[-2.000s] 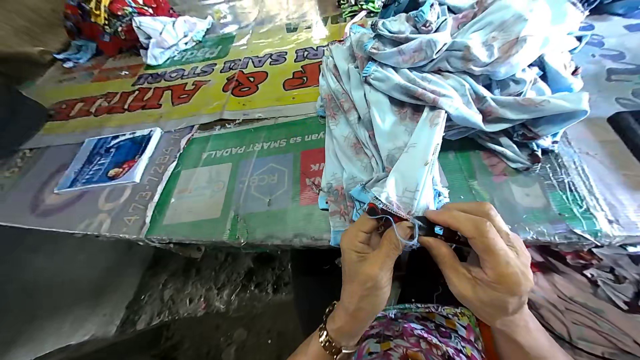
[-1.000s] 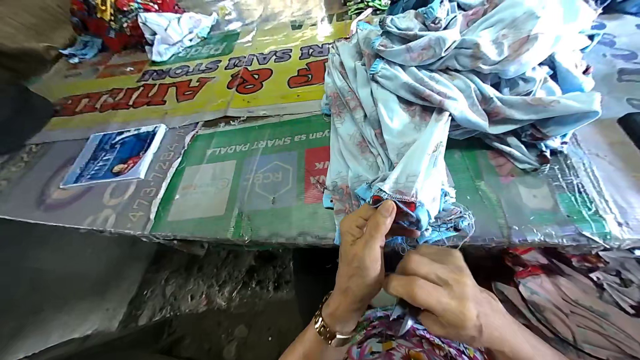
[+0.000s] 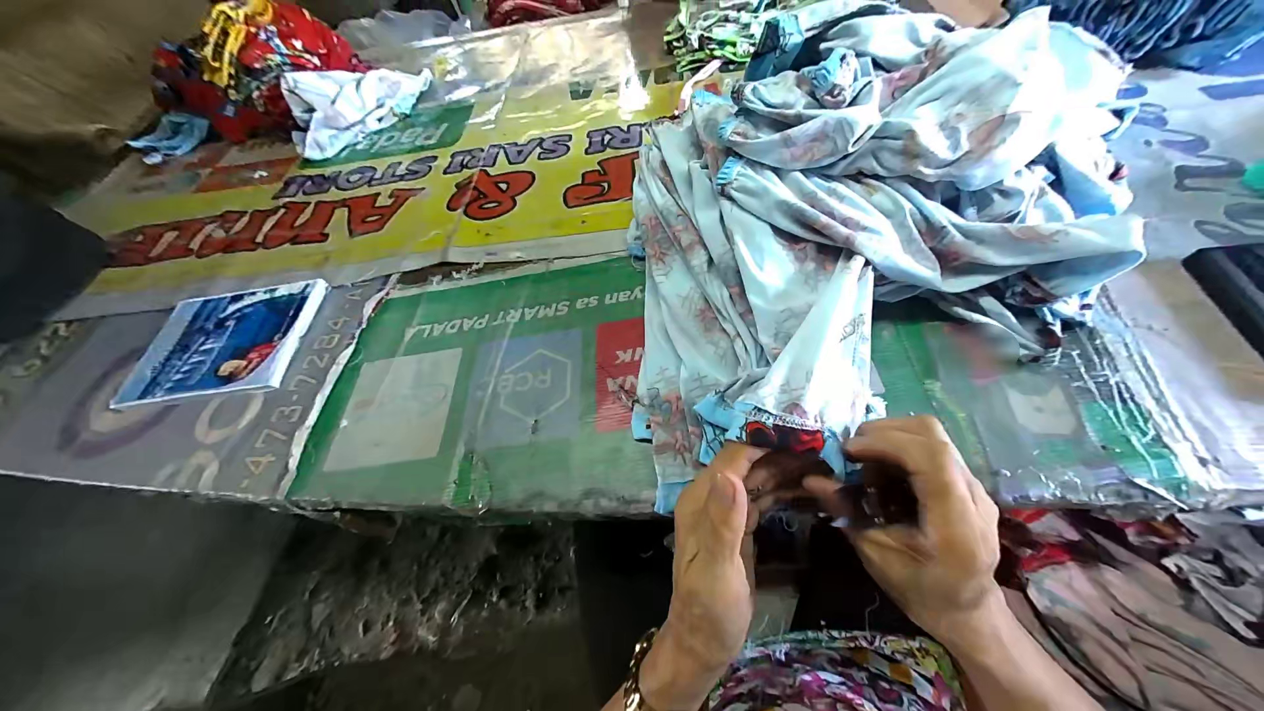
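A pile of light blue patterned fabric (image 3: 918, 148) lies on the covered table, and one length of it hangs toward the front edge. My left hand (image 3: 716, 553), with a gold-coloured bracelet at the wrist, pinches the light blue hem (image 3: 726, 420) at that end, beside a red and dark piece of cloth (image 3: 785, 436). Just right of it, my right hand (image 3: 928, 513) is curled around a small dark object (image 3: 879, 499), blurred and partly hidden by the fingers; its kind cannot be told.
A blue booklet (image 3: 225, 341) lies on the table (image 3: 395, 395) at the left. Red printed cloth (image 3: 267, 59) and a white cloth (image 3: 346, 104) are at the back left. More fabric (image 3: 1136, 602) lies below the table's edge at the right. A dark flat object (image 3: 1229, 286) sits at the right.
My right hand was lower, near my lap, one second ago and has come up beside the hem. My left hand remains at the cloth's end.
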